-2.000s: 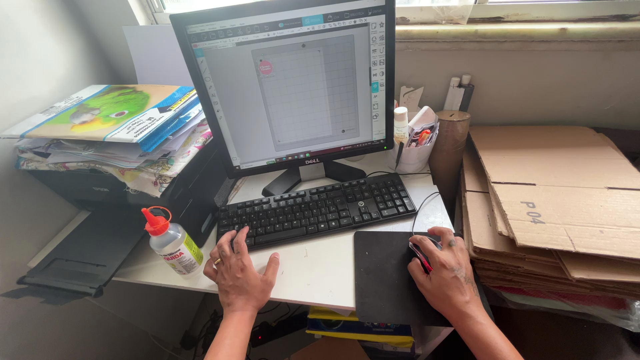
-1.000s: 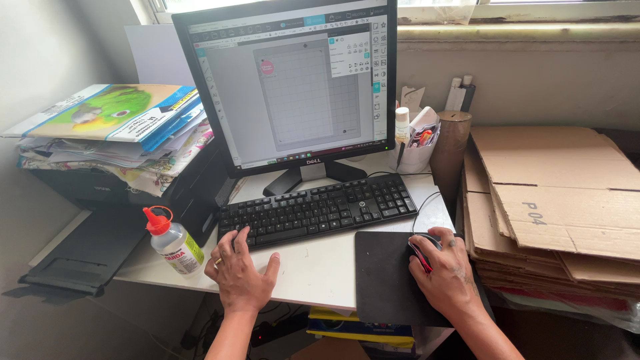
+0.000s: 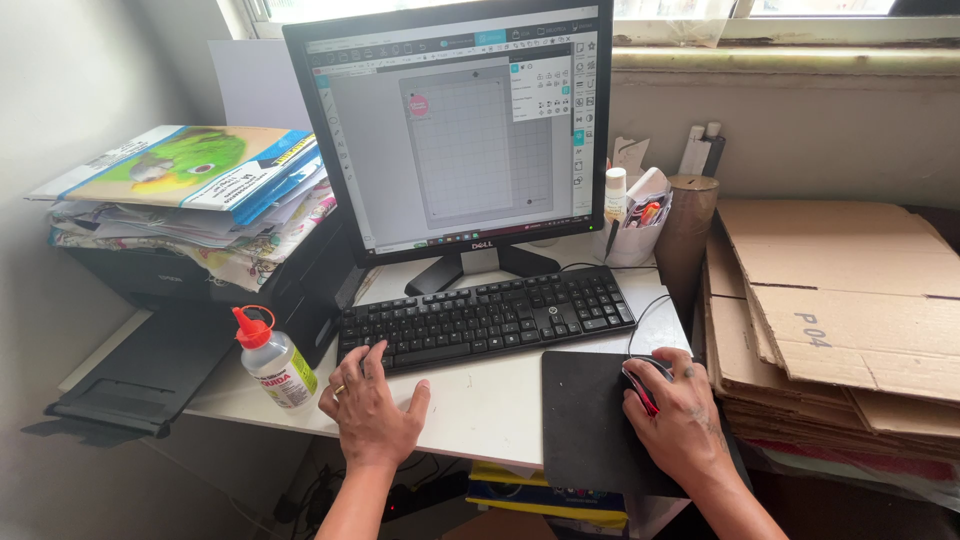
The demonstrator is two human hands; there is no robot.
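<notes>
My left hand (image 3: 375, 412) rests at the lower left corner of a black keyboard (image 3: 487, 319), fingertips on its keys and thumb spread over the white desk. My right hand (image 3: 679, 420) is closed over a black and red computer mouse (image 3: 643, 386), which sits on a black mouse pad (image 3: 585, 420). Behind the keyboard stands a Dell monitor (image 3: 465, 142). Its screen shows a design program with a gridded page, a small pink round shape (image 3: 418, 105) at the page's upper left and a white panel at the right.
A glue bottle with a red cap (image 3: 277, 367) stands left of my left hand, by a black Epson printer (image 3: 187, 277) piled with papers. A pen holder (image 3: 634, 232) and a cardboard tube (image 3: 684, 225) are behind the mouse. Flattened cardboard boxes (image 3: 855, 300) are stacked at the right.
A white panel has opened at the upper right of the screen's work area; it was absent two seconds ago. Both hands have stayed in place.
</notes>
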